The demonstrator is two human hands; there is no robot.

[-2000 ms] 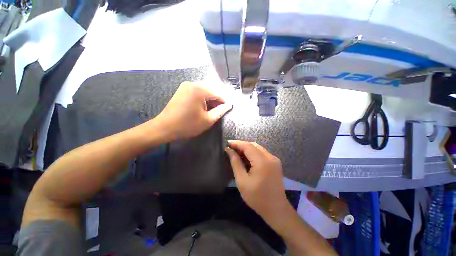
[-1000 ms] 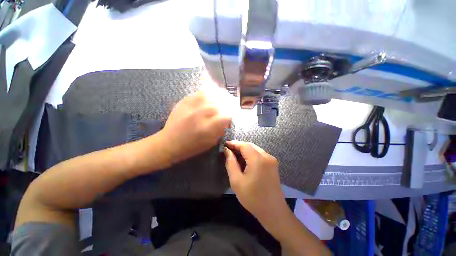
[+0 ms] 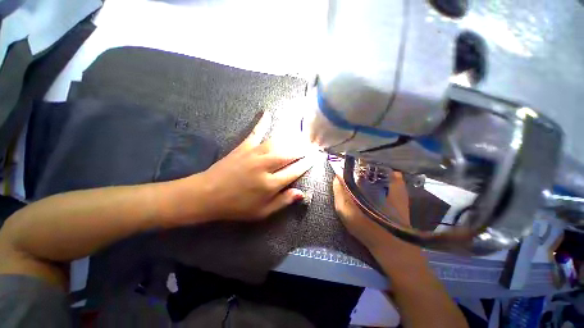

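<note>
A dark grey-brown textured garment panel (image 3: 192, 83) lies on the machine table and runs under the head of the white sewing machine (image 3: 384, 70). My left hand (image 3: 256, 182) lies on the panel left of the brightly lit needle area, fingers apart, fingertips pointing toward it. My right hand (image 3: 378, 218) is at the presser foot area, partly hidden behind a large shiny curved metal guard (image 3: 410, 234); whether it pinches cloth cannot be told. Smoother black-grey cloth (image 3: 109, 147) lies on the panel's left, partly under my left forearm. Glare hides the needle point.
A ruler (image 3: 333, 257) runs along the table's front edge. A grey upright bar (image 3: 522, 259) stands at the right edge. Pale cut pieces (image 3: 48, 22) lie at the upper left. Part of a blue crate (image 3: 526, 312) shows below right.
The view has shifted and the machine head and guard look much larger. My left hand has flattened with fingers spread. My right hand has moved right and up, behind the guard.
</note>
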